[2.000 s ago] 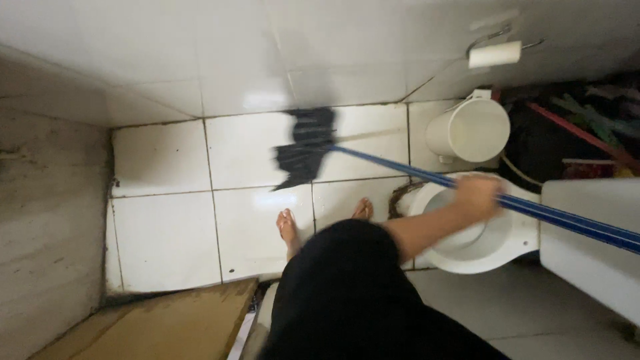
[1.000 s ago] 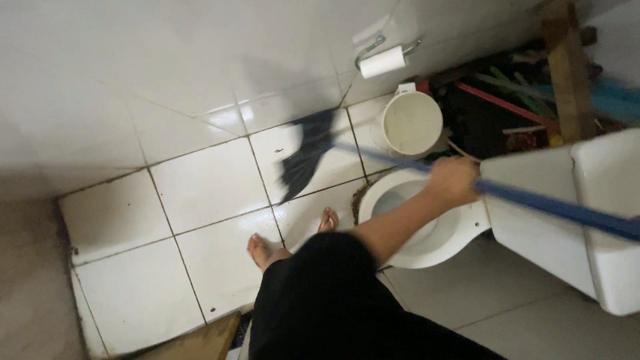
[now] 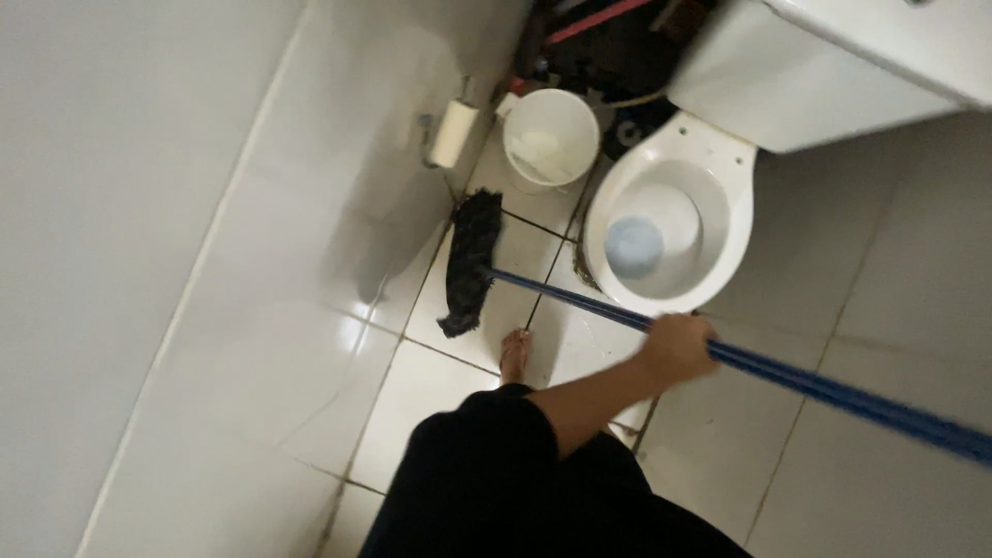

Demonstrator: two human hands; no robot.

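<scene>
My left hand [image 3: 680,353], its bare forearm coming out of a loose black sleeve, is closed around the blue pole [image 3: 573,298] of a mop. From the fist the pole runs out of view at the lower right. At its other end the black, ragged-edged mop head [image 3: 471,260] lies on the white floor tiles beside the wall. My right hand is out of view.
A white toilet bowl [image 3: 725,275] stands just beyond my hand, its tank [image 3: 806,77] behind it. A white bucket [image 3: 552,136] sits beside it. On the wall is a paper roll [image 3: 454,133]. A bare foot [image 3: 514,353] stands near the mop head.
The mop head has moved along the floor towards the bucket and the wall corner. My left hand still grips the pole. The view has turned and come closer to the toilet.
</scene>
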